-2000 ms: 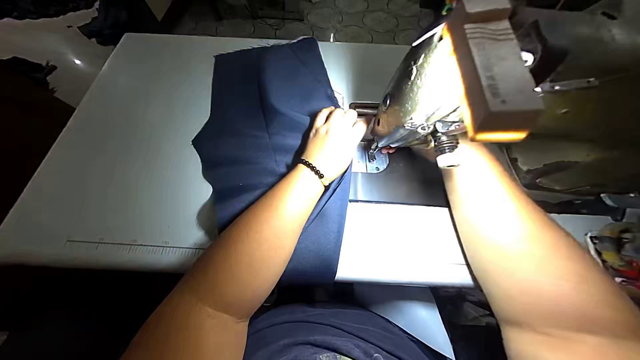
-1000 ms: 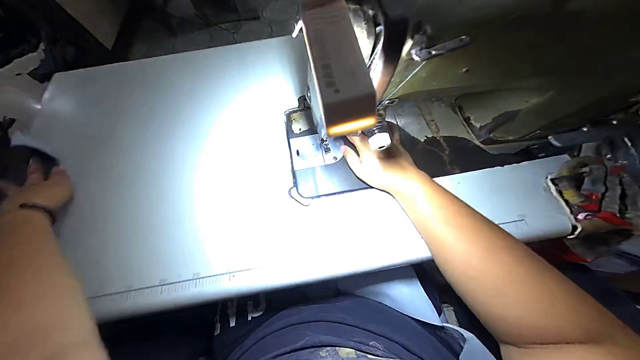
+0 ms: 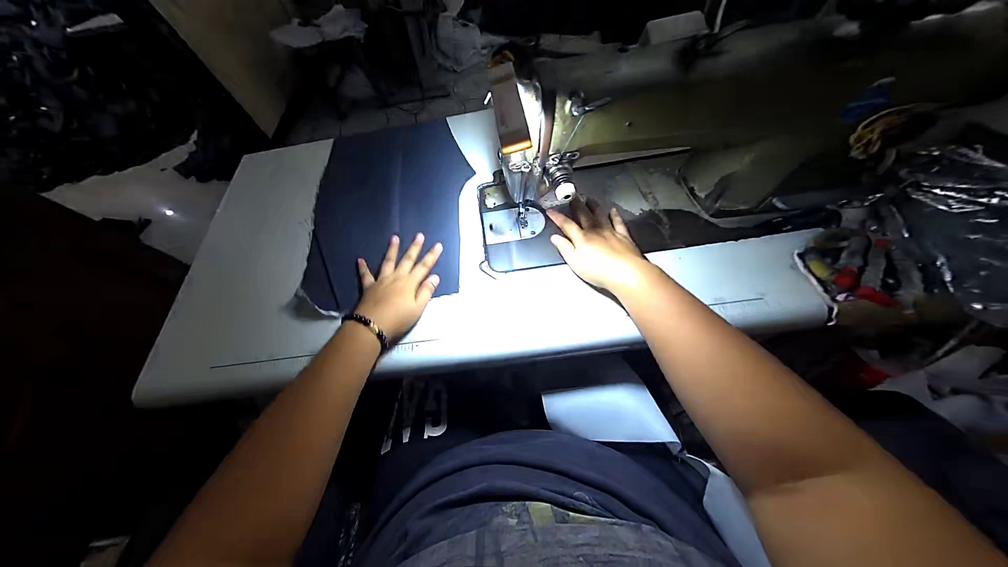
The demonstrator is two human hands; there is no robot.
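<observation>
A dark navy fabric panel (image 3: 394,189) lies flat on the white sewing table (image 3: 236,315), left of the sewing machine's needle area. My left hand (image 3: 398,293) rests with spread fingers on the panel's lower edge, a beaded bracelet at its wrist. My right hand (image 3: 597,248) lies palm down with fingers apart, just right of the metal needle plate (image 3: 512,226). The presser foot (image 3: 522,216) stands over that plate and no fabric lies beneath it. A lit lamp (image 3: 512,110) is fixed on the machine head.
The olive-coloured machine arm (image 3: 646,110) extends to the right behind my right hand. Coloured scraps (image 3: 858,276) lie at the table's right end, near dark plastic wrapping (image 3: 969,213). Pale cloth (image 3: 610,409) hangs below the front edge. Pale scraps (image 3: 150,189) lie beyond the table's left side.
Two seconds ago my left hand was on navy fabric beside the needle; one second ago it was at the table's far left. Now it presses on a flat navy panel left of the needle plate.
</observation>
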